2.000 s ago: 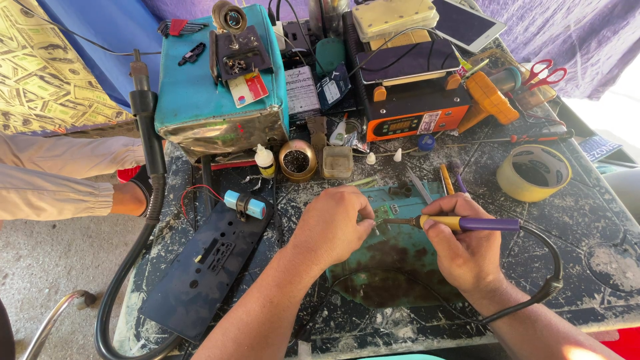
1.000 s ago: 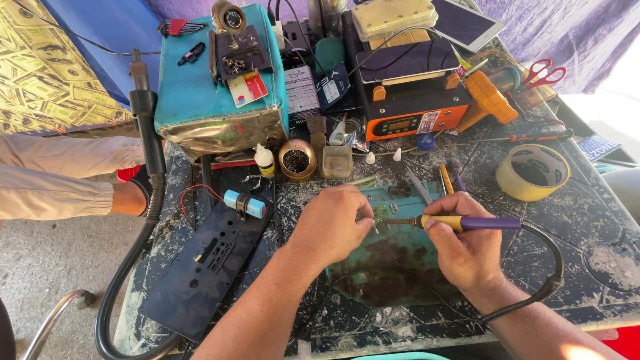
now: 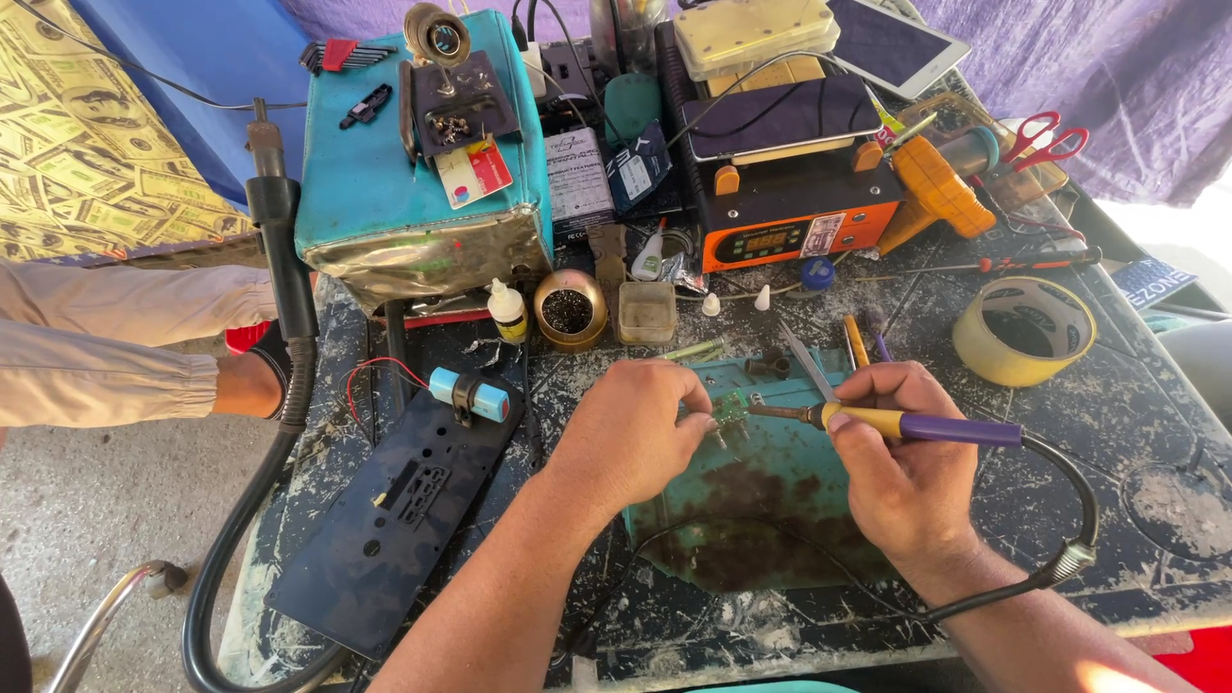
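My left hand pinches the left edge of a small green circuit board between thumb and fingers, above a scorched teal mat. In my right hand is a soldering iron with a yellow and purple handle. Its metal shaft points left, and the tip is at or very near the board's right side; contact cannot be made out. Metal tweezers reach up and left from beside my right fingers; whether those fingers touch them is unclear. To the left lies a black plastic panel with a blue cylindrical battery on it.
A black hose with a handpiece curves down the left side. Behind the mat stand a dropper bottle, a brass-coloured pot and an orange-fronted soldering station. A tape roll is at the right. Another person's legs show at the left.
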